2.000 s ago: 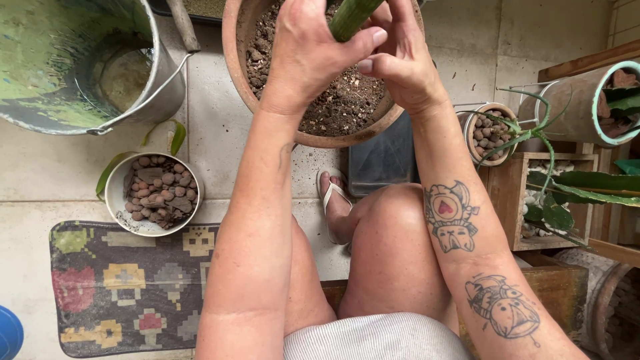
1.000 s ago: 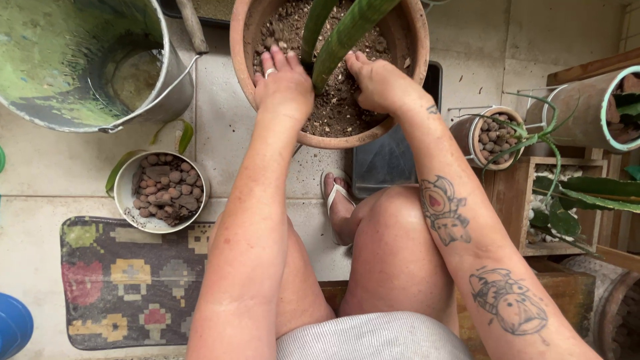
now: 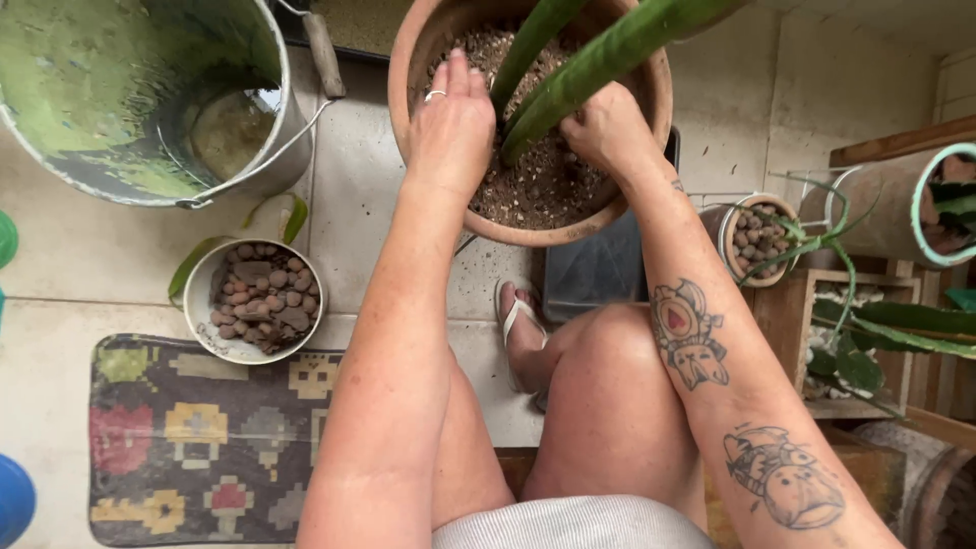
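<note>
A round terracotta pot (image 3: 526, 235) holds dark, gritty potting soil (image 3: 543, 187) and a snake plant with thick green cylindrical leaves (image 3: 587, 72). My left hand (image 3: 455, 122) lies with its fingers extended on the soil, left of the leaves; a ring is on one finger. On the other side of the leaves, my right hand (image 3: 610, 130) is at the soil with its fingers bent down, their tips partly hidden behind a leaf and the hand itself. Whether any soil is between those fingers cannot be seen.
A metal bucket (image 3: 293, 164) with some water stands at upper left. Below it is a white bowl (image 3: 195, 320) of clay pebbles and shards, beside a patterned mat (image 3: 152, 389). A dark plastic tray (image 3: 591, 267) lies under the pot's near side. Potted plants, including one in a small pot (image 3: 728, 236), stand right.
Two seconds ago both hands were up around the plant's leaves; now they are down at the soil on either side of it. Since one second ago they have stayed by the leaf bases.
</note>
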